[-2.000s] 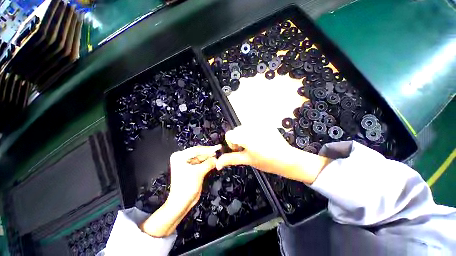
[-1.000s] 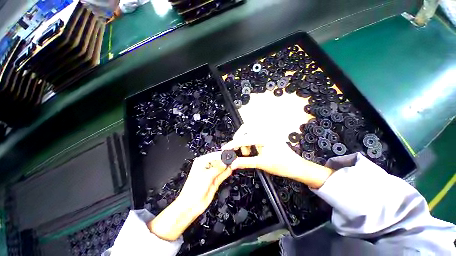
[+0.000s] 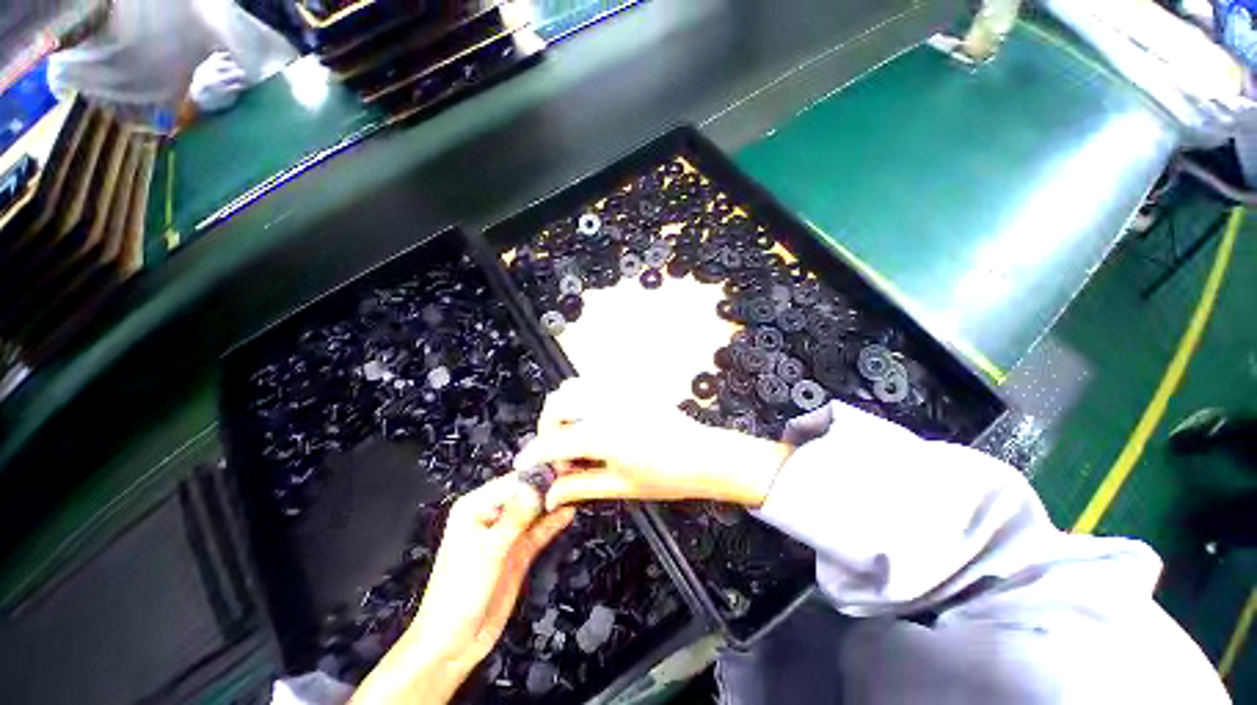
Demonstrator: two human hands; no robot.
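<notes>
My left hand (image 3: 476, 558) and my right hand (image 3: 641, 452) meet above the inner edges of the two bins. A small dark round piece (image 3: 538, 477) is pinched between the fingertips of both hands. Its detail is too small to tell. The left parts bin (image 3: 361, 521) is black, heaped with small stemmed parts (image 3: 438, 376), with a bare dark patch on its floor. The right parts bin (image 3: 857, 273) holds many black ring parts (image 3: 772, 340) around a glaring white liner (image 3: 645, 325). My right hand covers part of the rings.
Flat dark trays (image 3: 131, 579) lie left of the bins. Stacked brown-edged trays (image 3: 86, 207) stand at the upper left, and more (image 3: 414, 55) at the top. Another person's hand (image 3: 217, 83) shows at the upper left. A person's sleeve (image 3: 1151, 48) is at the upper right.
The view has swung, so bins and hands appear further left and the grid tray has left the picture. The round piece, seen face-on a second ago, stays between my fingertips.
</notes>
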